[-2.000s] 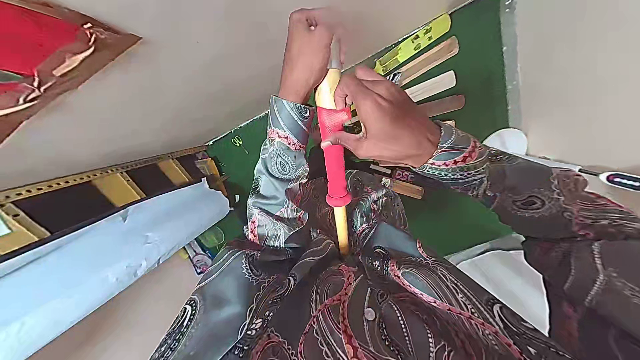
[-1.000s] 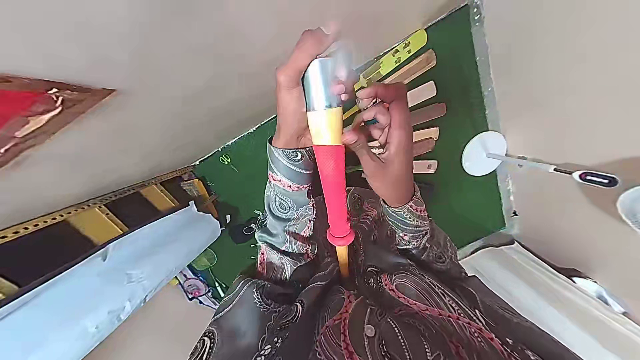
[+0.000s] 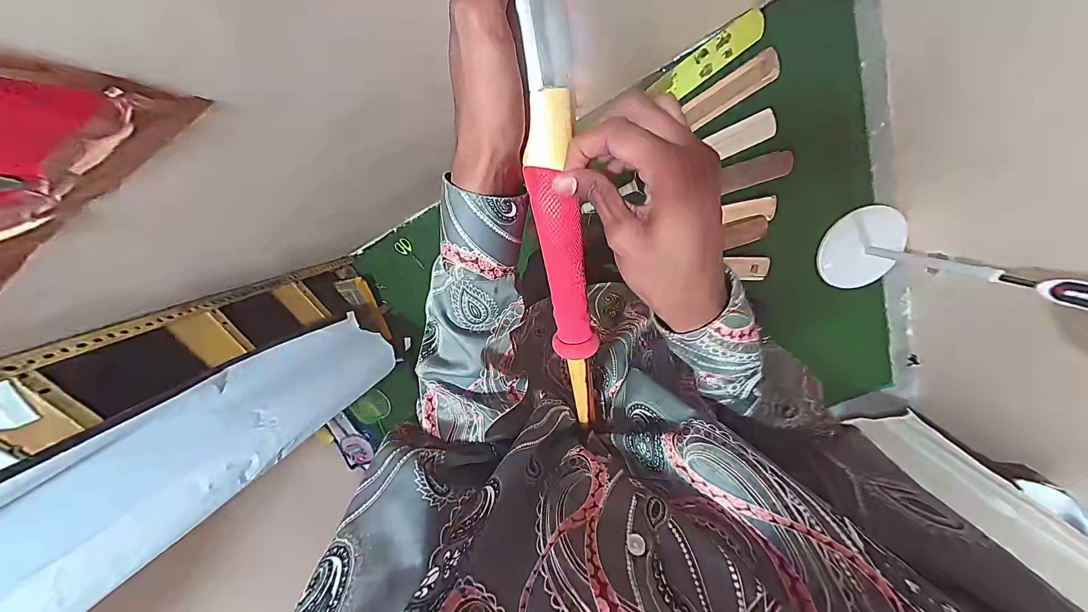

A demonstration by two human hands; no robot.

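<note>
A pale wooden handle [image 3: 550,127], partly covered by a red textured rubber grip [image 3: 558,246], stands out from my lap. Its lower end shows as a narrow orange-yellow piece [image 3: 580,387] between folds of my patterned clothing. A silvery tube-like piece [image 3: 548,42], blurred, sits at the top of the handle and runs out of view. My right hand [image 3: 667,204] pinches the grip's upper edge with thumb and fingers. Beside the silvery piece, my left hand [image 3: 480,42] reaches up past the top edge; its fingers are out of view.
Several flat wooden pieces [image 3: 744,132] and a yellow-green one [image 3: 718,51] lie fanned on a green surface [image 3: 837,340]. A white disc on a rod [image 3: 863,246] is at right. At left are a black-and-yellow perforated frame [image 3: 204,336] and a pale sheet-covered roll [image 3: 195,433].
My left hand has moved up, its fingers now out of view. My right hand, with its fingers curled up near the pale wood a second ago, now pinches the red grip's upper edge.
</note>
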